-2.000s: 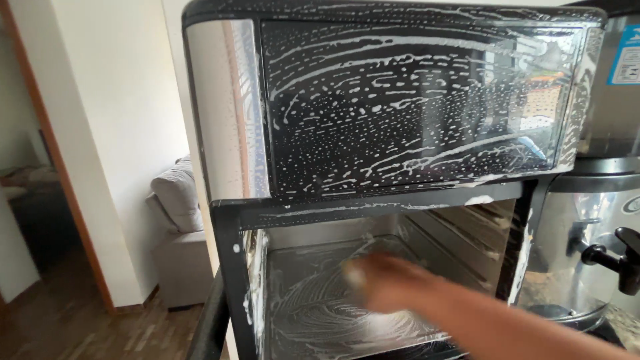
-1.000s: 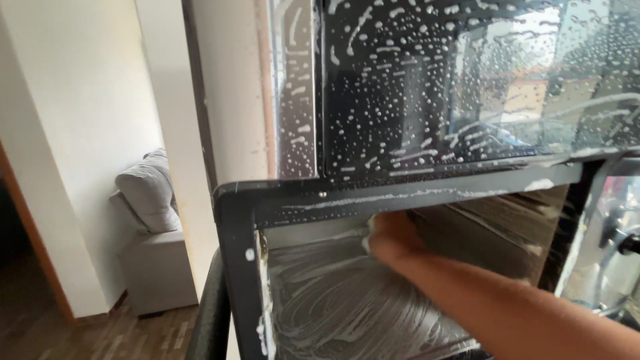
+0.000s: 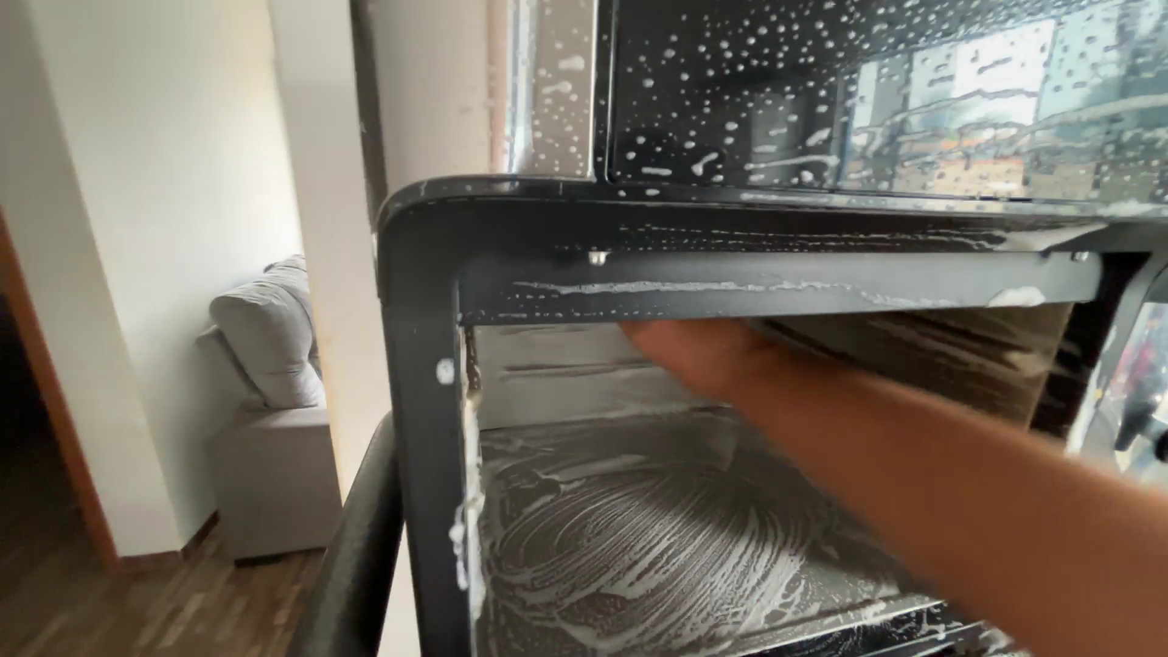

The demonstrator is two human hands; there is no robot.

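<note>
My right hand reaches in from the right through the open front of a black countertop oven, at the upper part of its cavity. The fingers are hidden behind the frame's top edge, so what they hold or touch cannot be seen. Under the forearm, the metal cavity floor bears swirled streaks of suds. Foam drops dot the dark glossy panel above the opening and cling to the frame's left edge. My left hand is not in view.
At the lower left, a black bar-like handle runs beside the oven. Beyond it are a white wall and a grey sofa on a wooden floor. Part of a shiny metal appliance shows at the right edge.
My right hand was low over the cavity floor two seconds ago, then farther back; now it is up by the top edge of the opening. The view has moved closer to the oven.
</note>
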